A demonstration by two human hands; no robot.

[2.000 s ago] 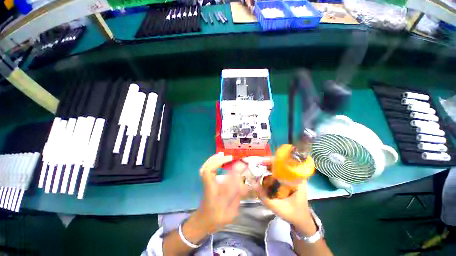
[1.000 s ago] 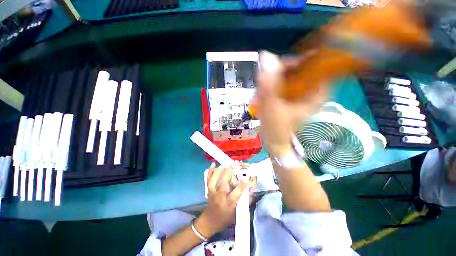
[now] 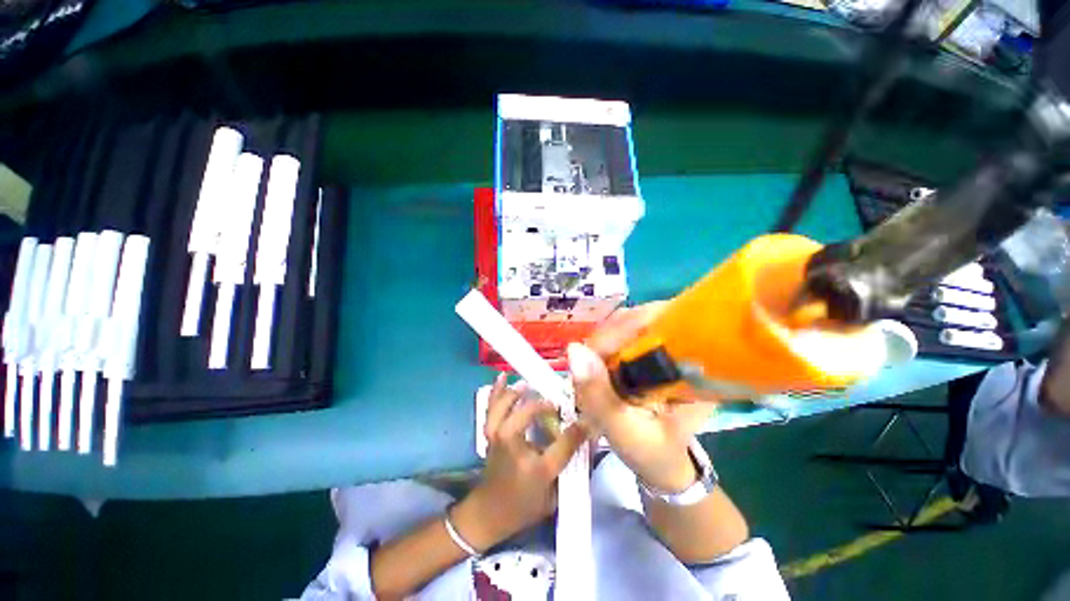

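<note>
My right hand (image 3: 643, 425) is shut on the orange electric screwdriver (image 3: 733, 323), which lies tilted with its lower end near the hub. My left hand (image 3: 522, 444) holds the white tripod leg assembly (image 3: 507, 343) at its hub. One flat white arm points up and left, another runs down toward my lap. The hub and the driver tip are mostly hidden by my fingers. The white fixture plate (image 3: 482, 411) shows at its left edge under my left hand.
The screw feeder (image 3: 563, 223) stands on its red base (image 3: 486, 252) just ahead. White stick units (image 3: 127, 305) and a black foam tray (image 3: 307, 340) lie at left. The fan is mostly hidden behind the screwdriver. Another foam tray (image 3: 956, 350) is at right, with a person's sleeve (image 3: 1009, 405) nearby.
My right hand has brought the screwdriver back from the feeder to the hub beside my left hand. My left hand stays on the assembly. The view has shifted slightly.
</note>
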